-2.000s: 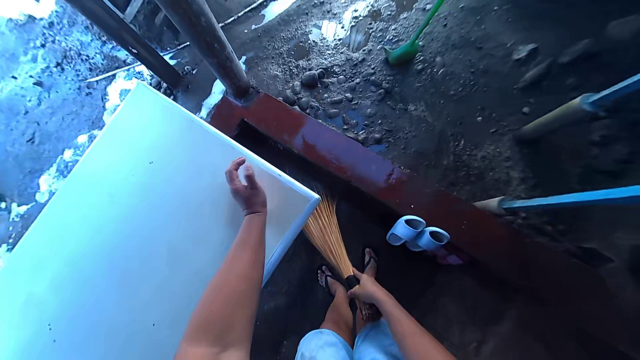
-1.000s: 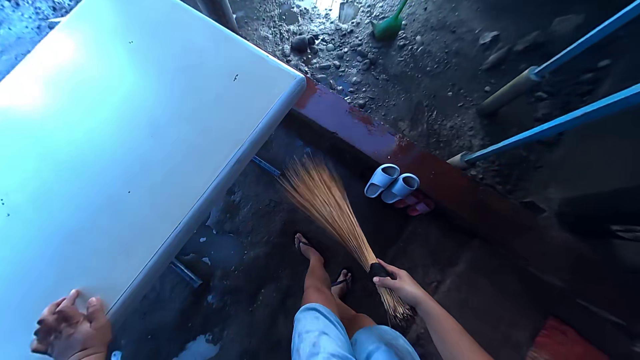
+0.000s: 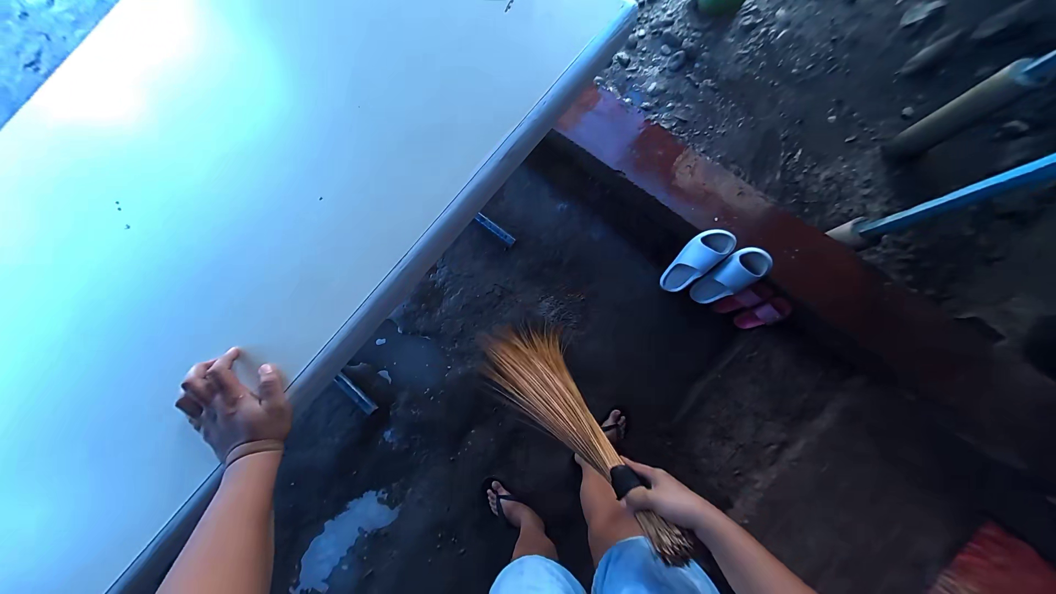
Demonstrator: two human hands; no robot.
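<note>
My right hand [image 3: 667, 495] is closed around the bound black band of a stick broom [image 3: 551, 388], whose bristles fan out toward the upper left above the dark wet floor. The broom's short bundled end sticks out below the hand. My left hand [image 3: 239, 404] rests on the white tabletop [image 3: 272, 214] close to its near edge, fingers spread and slightly bent, holding nothing. A thin band circles the left wrist. My feet, in dark flip-flops, stand below the bristles.
White slides [image 3: 716, 266] and red slippers [image 3: 755, 305] lie beside a low red-painted curb [image 3: 742, 198]. Metal table legs [image 3: 356, 393] show under the table edge. Beyond the curb are stony ground [image 3: 792, 99] and blue poles [image 3: 965, 196]. A puddle [image 3: 346, 532] lies at lower left; something red [image 3: 998, 565] at lower right.
The view has shifted a lot across the table. My left hand stays on the tabletop, at a different spot from two seconds ago. My right hand keeps hold of the broom, whose bristles have moved off the table's corner.
</note>
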